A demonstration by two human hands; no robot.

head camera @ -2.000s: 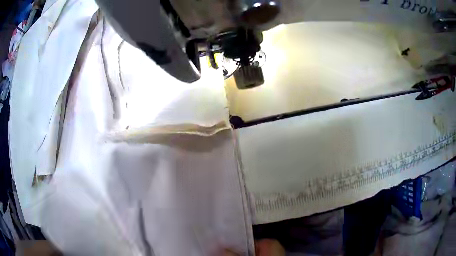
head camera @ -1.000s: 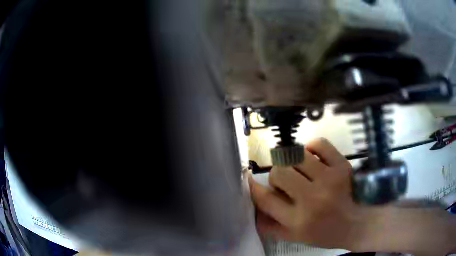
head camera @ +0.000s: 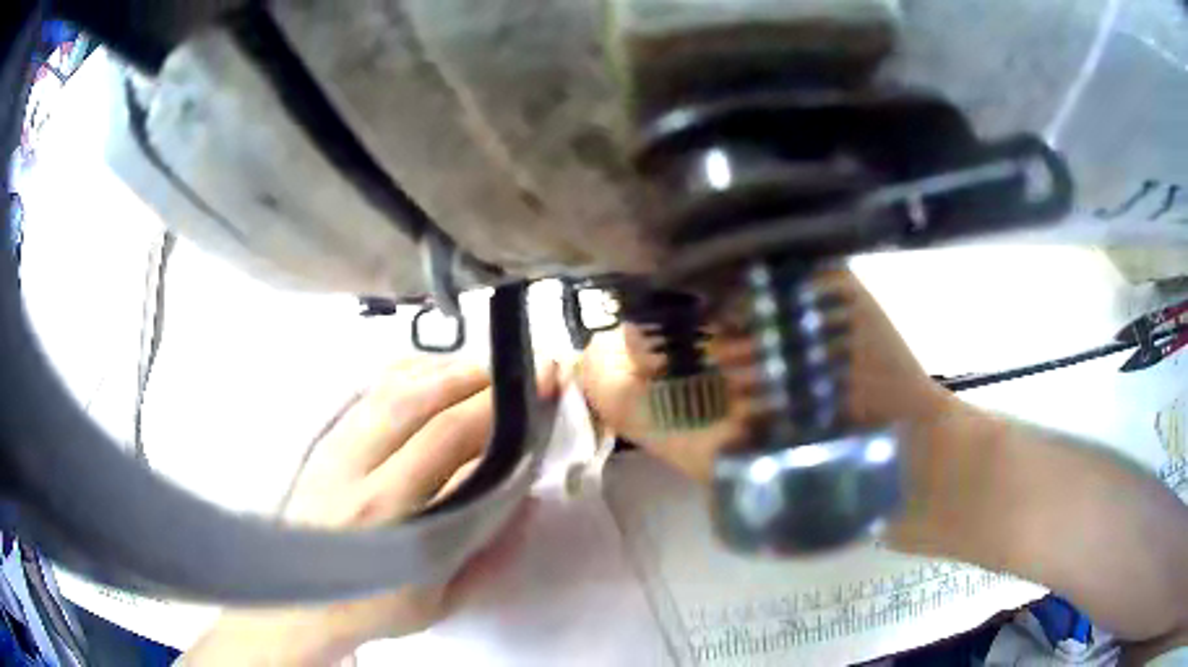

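The grey-white sewing machine head fills the top of the view, close and blurred. The ridged tension knob and the smaller knurled knob hang below it. White fabric lies on the table under the needle area. My left hand lies on the fabric left of the needle area, partly behind the dark curved guard. My right hand is at the fabric's right edge, partly behind the knobs. Fingertips of both hands are close together at a folded bit of fabric; the needle is hidden.
Red and black thread snips lie at the right of the bed. A printed ruler runs along the near table edge. A blue basket shows partly below the table at the lower right. A small wire loop hangs under the head.
The view has moved in close to the machine head. My left hand has come into view on the fabric. My right hand, absent from the first frame, now sits further up and left than a second ago.
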